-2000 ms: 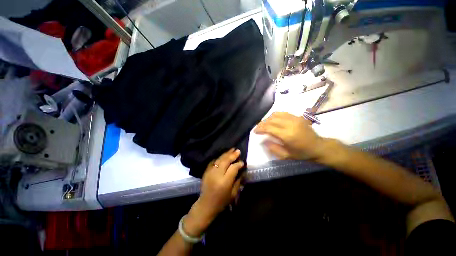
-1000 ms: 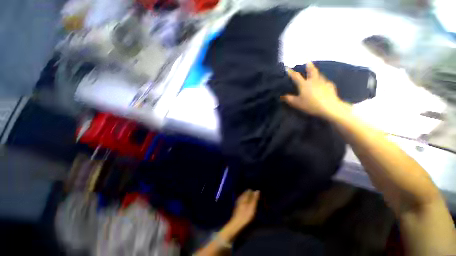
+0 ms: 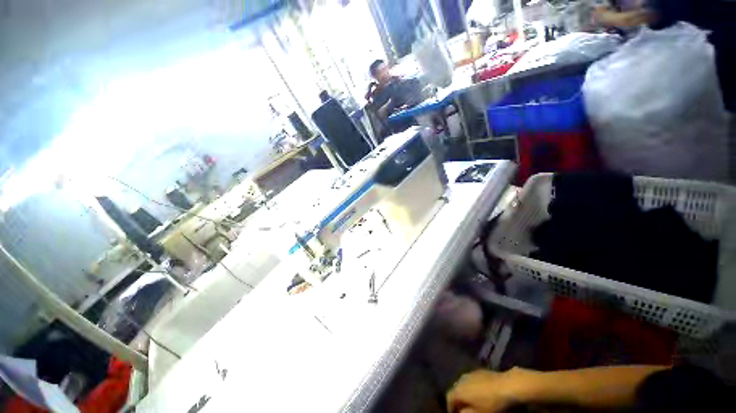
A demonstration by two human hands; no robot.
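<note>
My right hand (image 3: 483,393) is at the bottom edge, below the sewing table's front edge, partly cut off; whether it holds anything cannot be told. My left hand is out of the picture. The white sewing machine (image 3: 420,189) with a blue stripe stands on the white table (image 3: 323,343). Its needle area (image 3: 323,262) is small and overexposed. A small thin metal tool (image 3: 372,289) lies near the machine. Black cloth (image 3: 629,242) lies heaped in a white perforated basket (image 3: 597,292) right of the table.
A red crate (image 3: 601,335) is under the basket. A blue bin (image 3: 537,106) and a big white sack (image 3: 658,101) stand behind it. A person sits in the background (image 3: 391,90); another person's arm (image 3: 625,18) shows at top right. Red cloth (image 3: 105,391) is at lower left.
The view has swung right and up to the basket and workshop. The black garment by my hands has left the visible part of the table. My left hand has left the picture; my right hand is lower.
</note>
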